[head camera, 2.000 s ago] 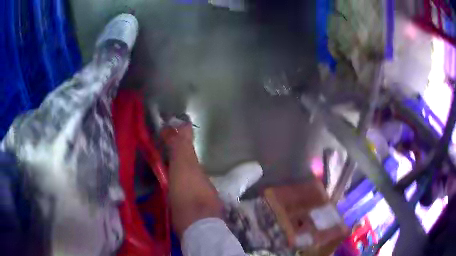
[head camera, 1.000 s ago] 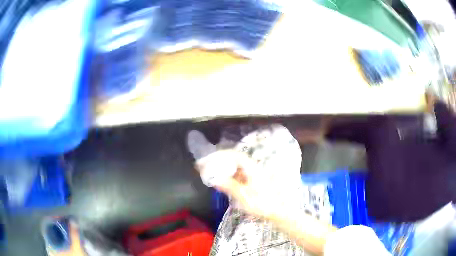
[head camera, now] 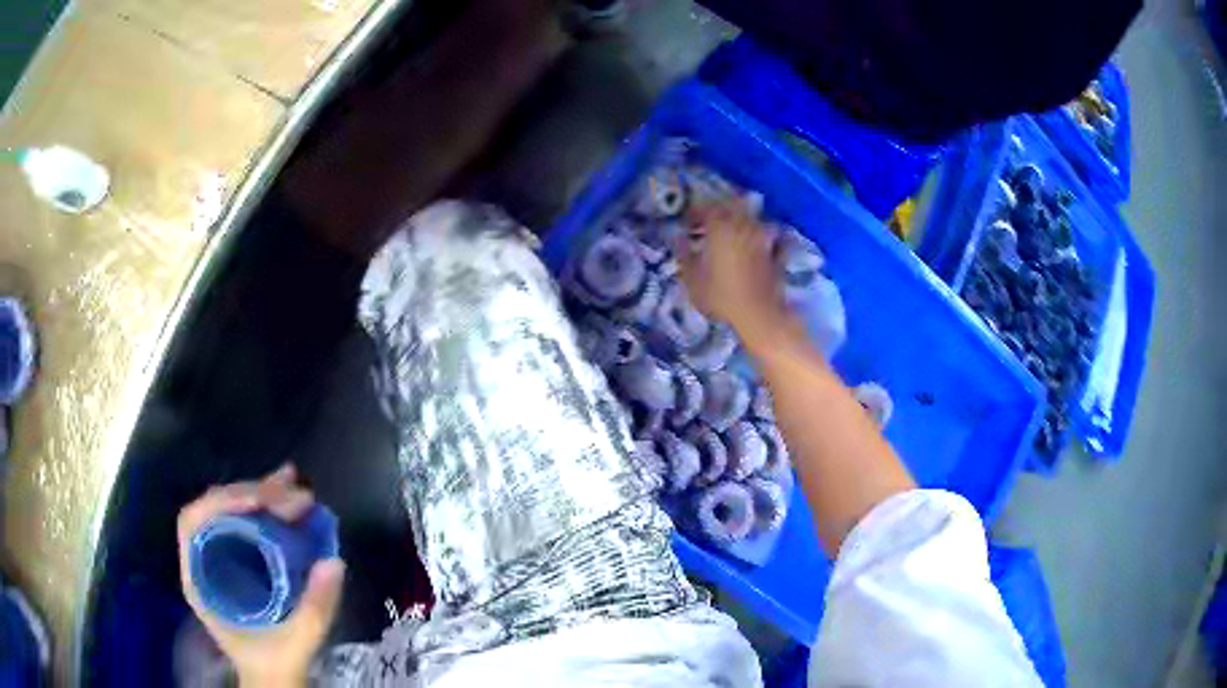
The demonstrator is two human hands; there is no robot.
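My left hand (head camera: pixel 289 625) is at the lower left, beside my leg, closed around a blue tubular piece (head camera: pixel 303 535) with its round open end facing up. My right hand (head camera: pixel 727 262) reaches into the ring bin (head camera: pixel 928 403), a large blue tote right of my knee. Its blurred fingers are among the pale rings (head camera: pixel 615 269) at the far part of the bin; whether they grip a ring cannot be told. The rings lie loose in a heap, several with their centre holes showing.
The curved tan bench (head camera: pixel 162 161) runs along the left. A small white item (head camera: pixel 65 179) and dark blue pieces (head camera: pixel 14 352) stand on it. Another blue bin (head camera: pixel 1036 282) with dark parts is on the floor at right. A person's dark clothing (head camera: pixel 928 54) is at the top.
The view has swung from the bench to the ring bin. My right hand, earlier over my lap with a white item, is now in the bin. The blue piece remains in my left hand.
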